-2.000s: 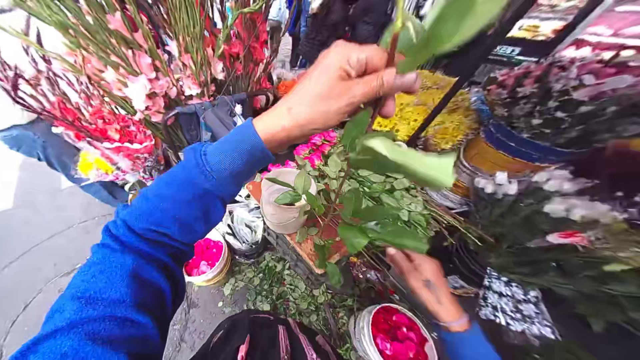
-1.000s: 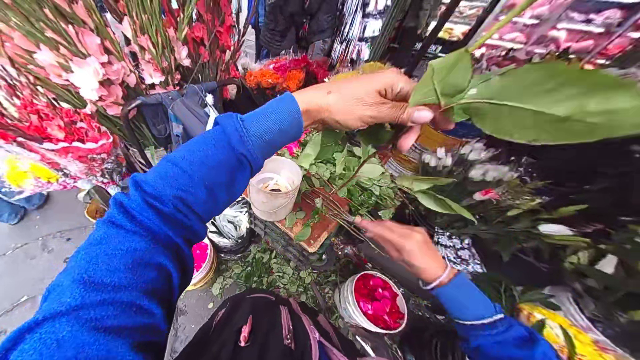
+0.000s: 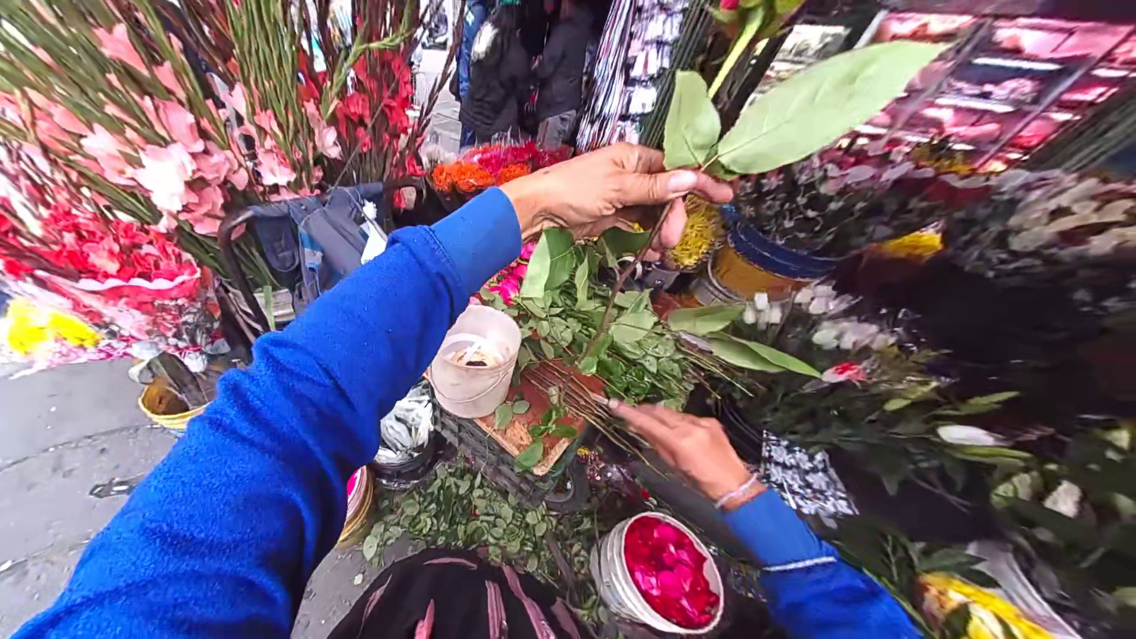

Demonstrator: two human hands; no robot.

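Observation:
A leafy flower stem (image 3: 733,64), its bloom partly cut off at the top edge, is pinched between the thumb and fingers of my left hand (image 3: 612,191). Its lower part slants down past green leaves toward a small crate-like stand. Over the right side of that stand, my right hand (image 3: 688,444) reaches with extended fingers by a bundle of thin cut stems (image 3: 577,399); whether it grips any is unclear. A white plastic tub (image 3: 475,362) and a pile of leafy cuttings (image 3: 639,342) rest on the stand's reddish-brown top (image 3: 515,435).
A white bucket of magenta petals (image 3: 670,572) stands below my right hand. Fallen leaves (image 3: 470,515) cover the ground by the stand. Pink gladioli (image 3: 169,169) rise at left, with a folded grey bag (image 3: 328,235) beside them. White flowers (image 3: 852,333) crowd the right. People (image 3: 524,71) stand behind.
Compared with two seconds ago, my left hand holds the stem lower in view, and my right hand has come nearer the cut stems on the stand. The view has shifted somewhat.

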